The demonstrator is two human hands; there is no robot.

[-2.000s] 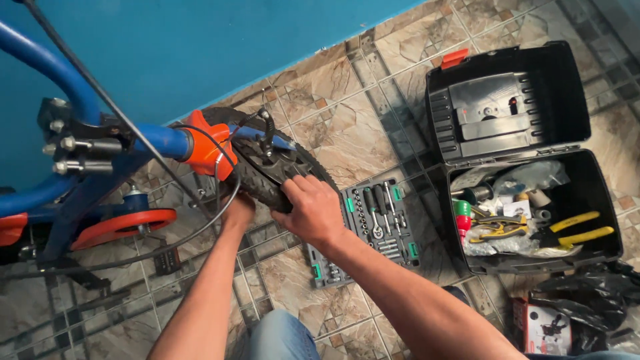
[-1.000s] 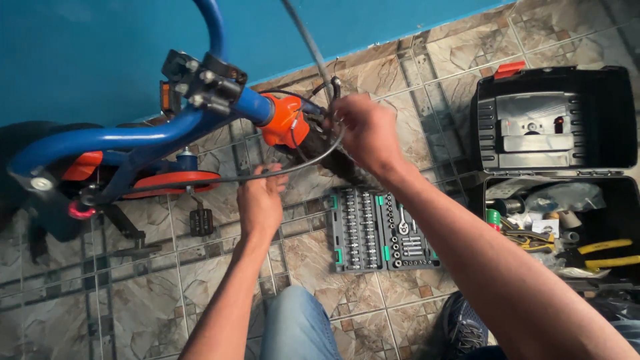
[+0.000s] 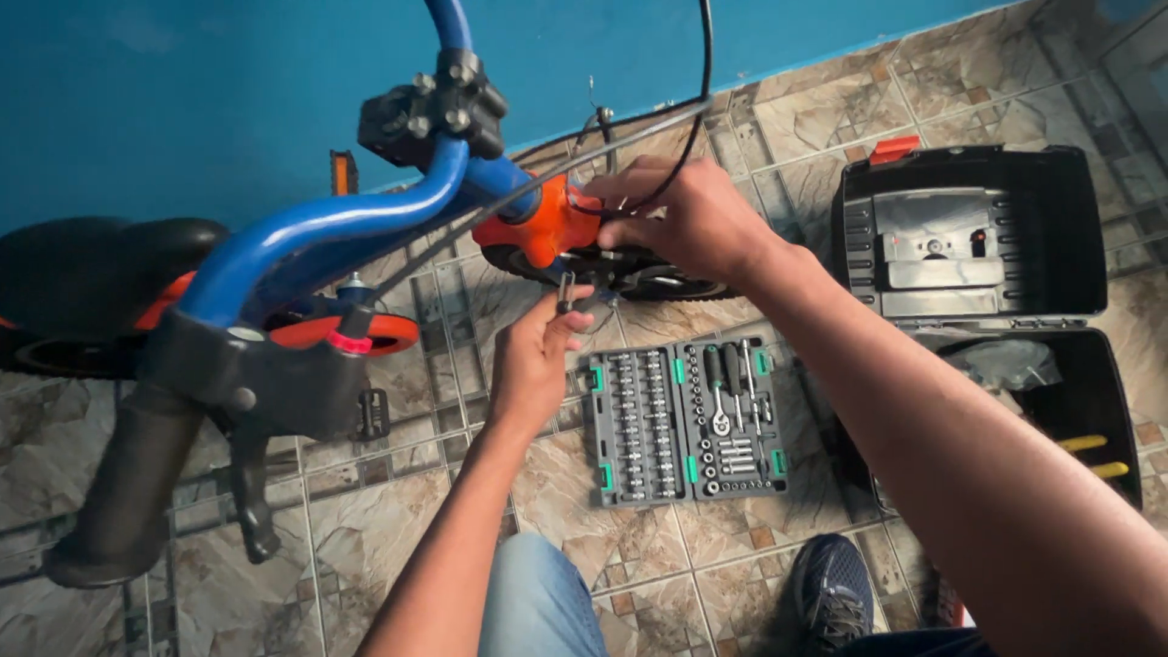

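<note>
A blue and orange bicycle stands at the left, its blue handlebar (image 3: 310,228) turned so the black grip (image 3: 132,488) and brake lever (image 3: 251,493) point toward me. My left hand (image 3: 538,356) is just below the orange fork crown (image 3: 547,224), its thumb and fingers closed on a small metal brake part (image 3: 567,290). Right of the crown, my right hand (image 3: 684,214) pinches at the black brake cable (image 3: 671,178) near the front wheel; what lies under its fingertips is partly hidden. The front tire (image 3: 675,285) shows beneath that hand.
An open socket set (image 3: 686,424) lies on the tiled floor (image 3: 748,566) below the wheel. An open black toolbox (image 3: 972,315) holding yellow-handled pliers (image 3: 1109,470) is at the right, partly behind my right forearm. A blue wall (image 3: 228,82) runs behind the bicycle. My shoe (image 3: 832,589) is at the bottom.
The handlebar has turned, bringing its grip and brake lever into view at lower left. My left hand, apart from the wheel one second ago, is now at the brake part below the fork crown.
</note>
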